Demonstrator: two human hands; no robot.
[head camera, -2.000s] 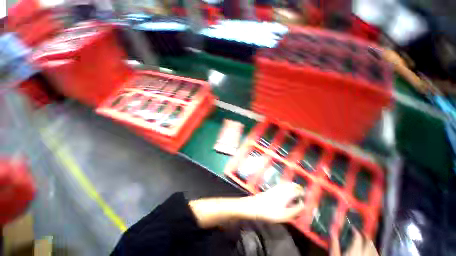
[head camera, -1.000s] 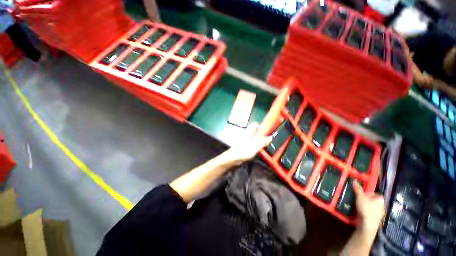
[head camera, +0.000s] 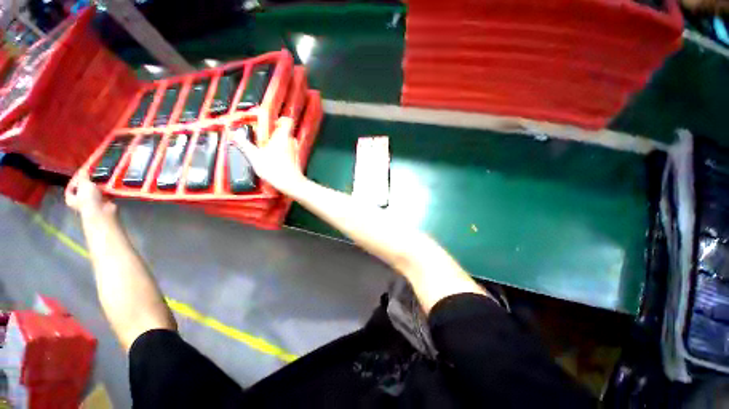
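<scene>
A red foam tray (head camera: 192, 121) with dark phones in two rows of pockets is held over the tray stack (head camera: 308, 132) at the left end of the bench. My left hand (head camera: 86, 194) grips its front left corner. My right hand (head camera: 272, 156) grips its right side, fingers at the right end near a phone. The tray's right edge looks slightly raised above the stack. Whether the tray rests on the stack cannot be told.
A smartphone with a pale lit screen (head camera: 372, 172) lies on the green mat (head camera: 511, 208). A tall red tray stack (head camera: 535, 64) stands behind it. More red trays (head camera: 76, 104) stand at far left. A black blister tray (head camera: 711, 264) is at right. The floor has a yellow line.
Both hands have carried the phone-filled tray from the bench in front of me to the stack at left. The green mat where it was is now uncovered. The view has turned.
</scene>
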